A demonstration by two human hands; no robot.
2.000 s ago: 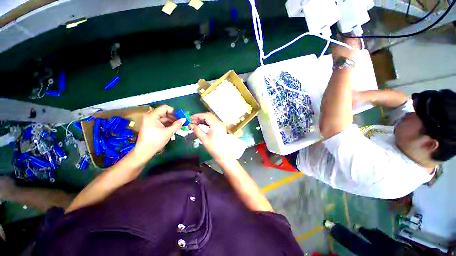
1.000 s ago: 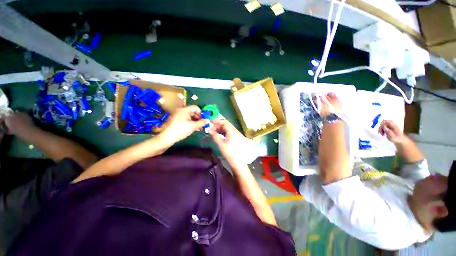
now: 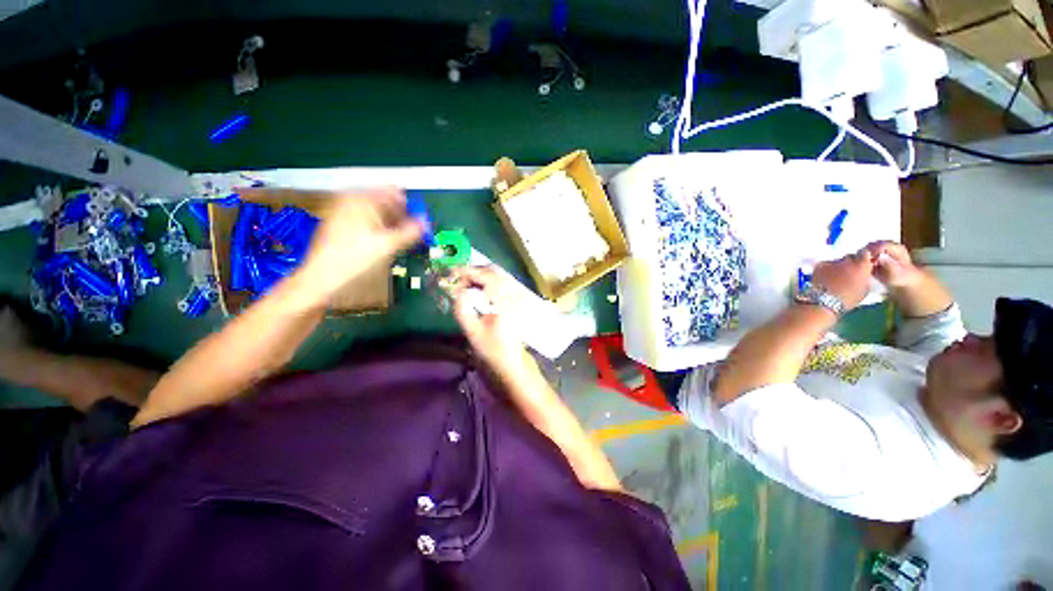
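My left hand (image 3: pixel 352 240) is motion-blurred, with a blue cylinder (image 3: pixel 418 212) at its fingertips. My right hand (image 3: pixel 483 309) is just to the right and lower, its fingertips by the green tape roll (image 3: pixel 452 249). Something small and silvery shows at those fingertips, but whether they grip it is unclear. A pale backing strip (image 3: pixel 557 328) runs from the roll beside my right hand. The open carton of blue cylinders (image 3: pixel 367 298) is partly covered by my left hand and forearm. The open box of cream pads (image 3: pixel 612 245) stands right of the roll.
Joined blue units (image 3: pixel 87 263) lie heaped at far left, near another person's arm (image 3: pixel 52 360). A white foam bin (image 3: pixel 642 303) holds a silvery tangle. Beyond it a coworker (image 3: pixel 808 393) works over a white foam tray (image 3: pixel 868 214). White cables (image 3: pixel 689 81) hang behind the bin.
My hands have moved apart; my left hand has shifted left and up with the blue cylinder. The green roll is more exposed. The coworker's hands have come together over the tray. The view has shifted.
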